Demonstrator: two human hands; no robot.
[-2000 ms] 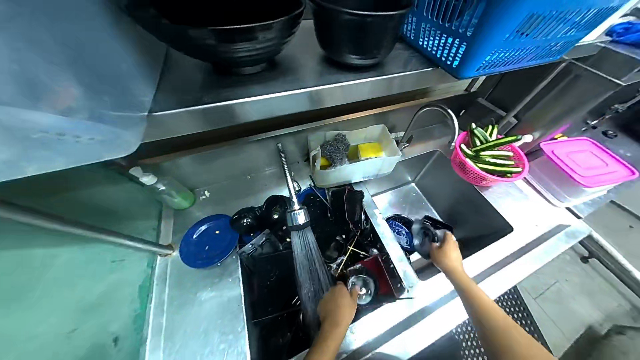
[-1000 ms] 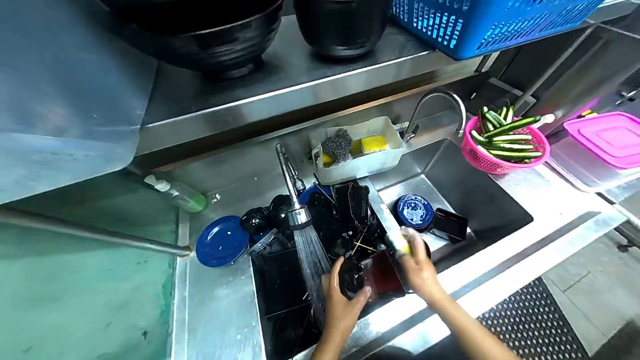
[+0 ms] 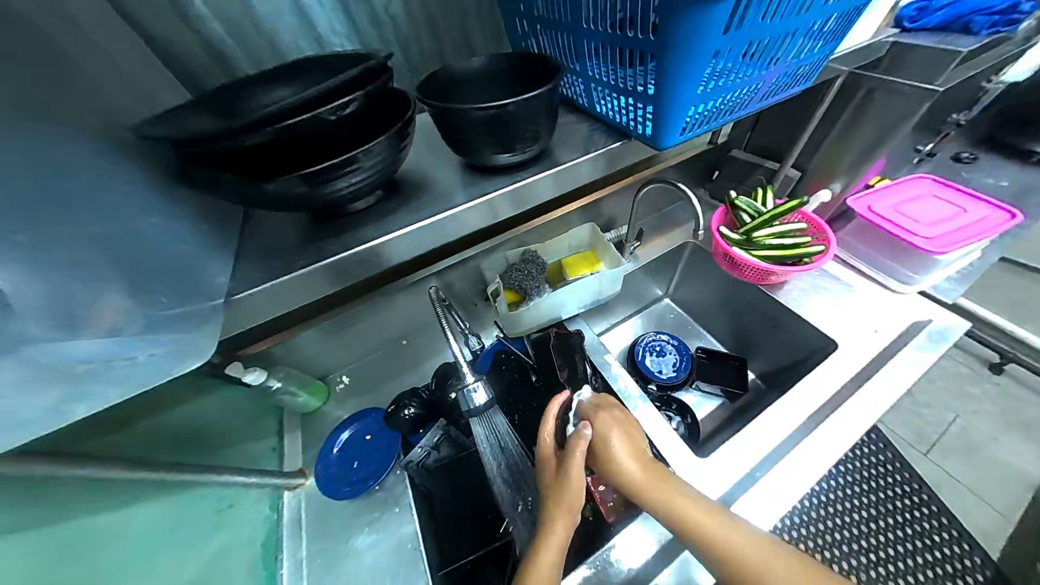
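Note:
Over the left sink basin, my left hand (image 3: pixel 561 467) holds a small dark dish, largely hidden by the fingers. My right hand (image 3: pixel 611 435) presses a whitish, soapy thing against it; whether this is a sponge or only foam, I cannot tell. Water runs from the spray faucet head (image 3: pixel 476 398) just left of my hands into the basin, which is full of black dishes (image 3: pixel 455 487). In the right basin lie a foamy blue-and-black round dish (image 3: pixel 662 358), a black rectangular dish (image 3: pixel 721 372) and a black round dish (image 3: pixel 676 416).
Behind the basins sits a plastic tub (image 3: pixel 561 302) with a steel scourer (image 3: pixel 526 275) and yellow sponges (image 3: pixel 582 264). A blue plate (image 3: pixel 357 453) and a soap bottle (image 3: pixel 296 388) are at left. A pink basket (image 3: pixel 751 264) of cut green vegetables stands right. Black bowls (image 3: pixel 491 106) occupy the shelf above.
My right hand has moved left from the right basin and now meets my left hand. Another black round dish now shows in the right basin. The view has shifted.

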